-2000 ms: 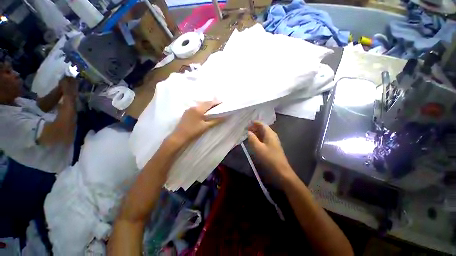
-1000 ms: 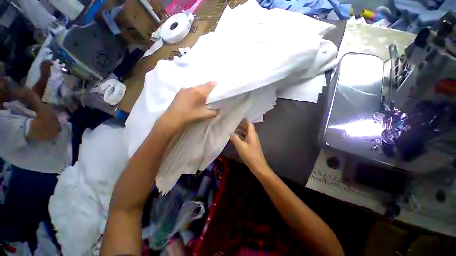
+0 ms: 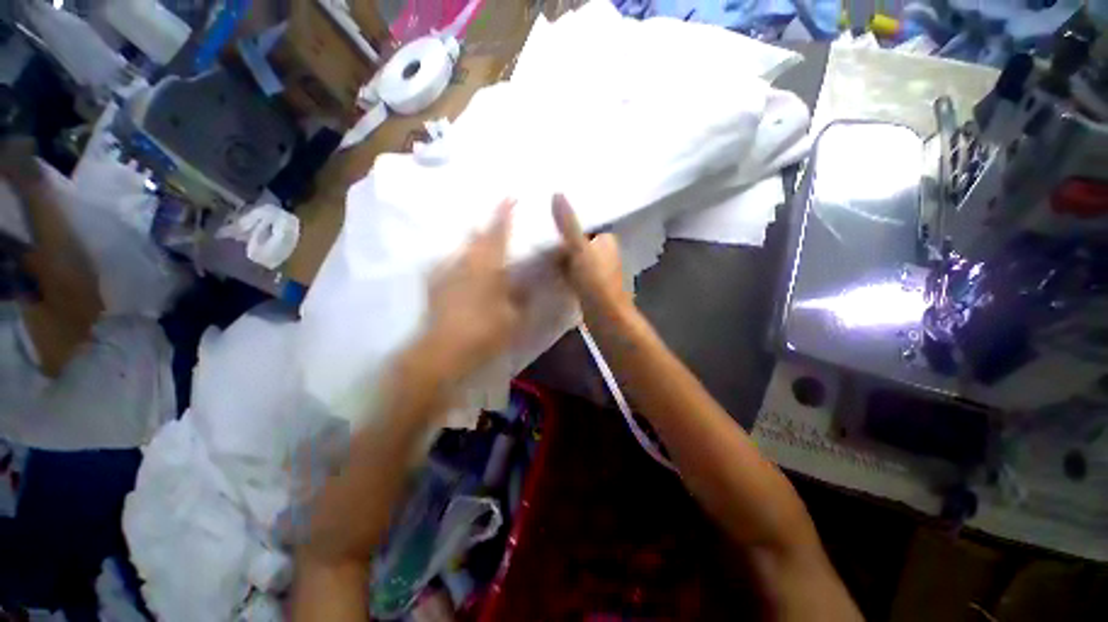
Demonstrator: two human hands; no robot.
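A thick stack of white cut panels (image 3: pixel 608 122) lies across the cardboard and the grey tabletop in front of me. My left hand (image 3: pixel 478 292) is blurred and lies on the stack's near part; its grip cannot be made out. My right hand (image 3: pixel 591 261) is at the stack's near edge, its thumb or finger on top and the other fingers hidden at the fabric. A thin white tie strip (image 3: pixel 617 395) hangs below the stack beside my right forearm.
The overlock's shiny bed plate (image 3: pixel 851 243) is at right. A white tape roll (image 3: pixel 414 75) sits on the cardboard (image 3: pixel 318 207). A red basket (image 3: pixel 529 468) is below, beside a white fabric heap (image 3: pixel 201 486). Another person's arm (image 3: pixel 49 267) is at far left. Light blue fabric (image 3: pixel 766 12) lies behind.
My right hand has moved up from under the stack to its near edge. My left hand has shifted and blurred. The fanned lower layers show less, and the tie strip shows again.
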